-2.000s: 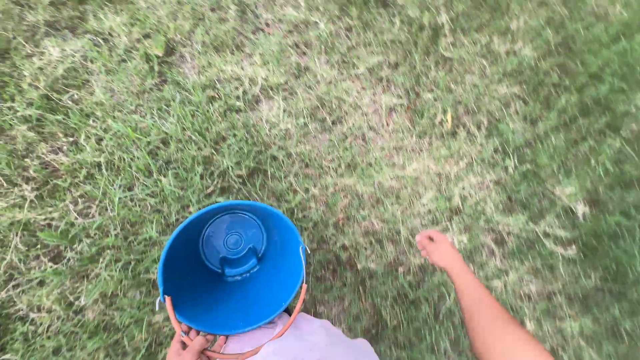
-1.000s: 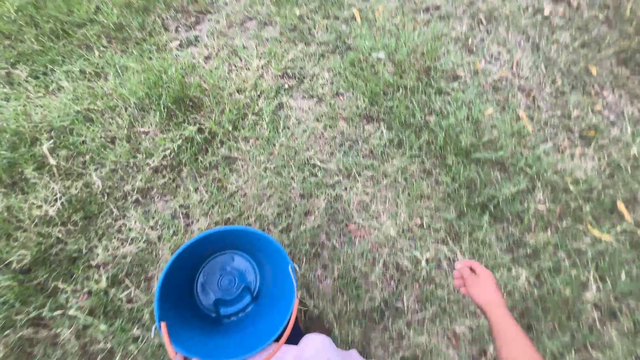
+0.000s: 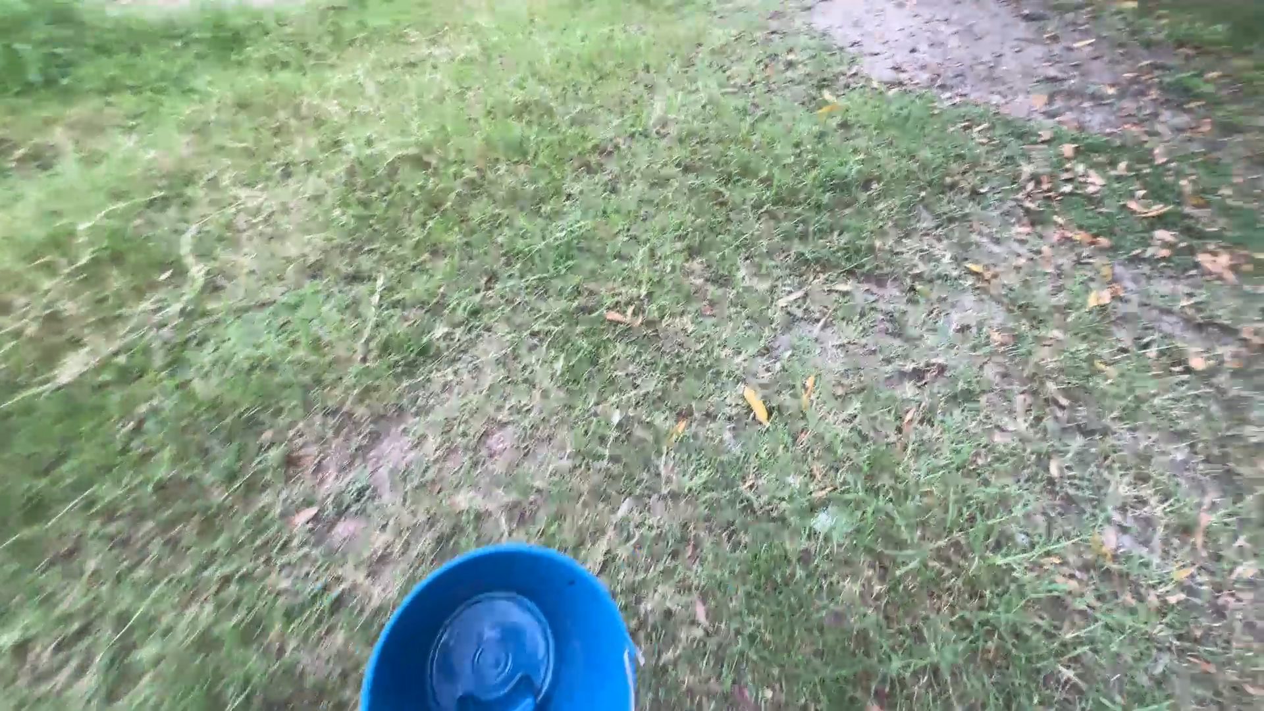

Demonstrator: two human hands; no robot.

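Observation:
A blue plastic bucket (image 3: 592,642) shows at the bottom edge of the head view, left of the middle, its mouth tilted up toward the camera. Its round bottom (image 3: 492,647) is visible and nothing loose shows on the part in sight. The lower part of the bucket is cut off by the frame, and its orange handle is out of sight. Neither my left hand nor my right hand appears in this frame.
Short, patchy grass (image 3: 592,375) covers the ground ahead. Yellow and brown fallen leaves lie on it, one yellow leaf (image 3: 756,405) near the middle. A bare dirt patch (image 3: 968,49) is at the upper right.
My right hand, at the lower right in both earlier frames, has left the view. The bucket sits lower in the frame. The view has moved over the ground to a leafier area with bare dirt.

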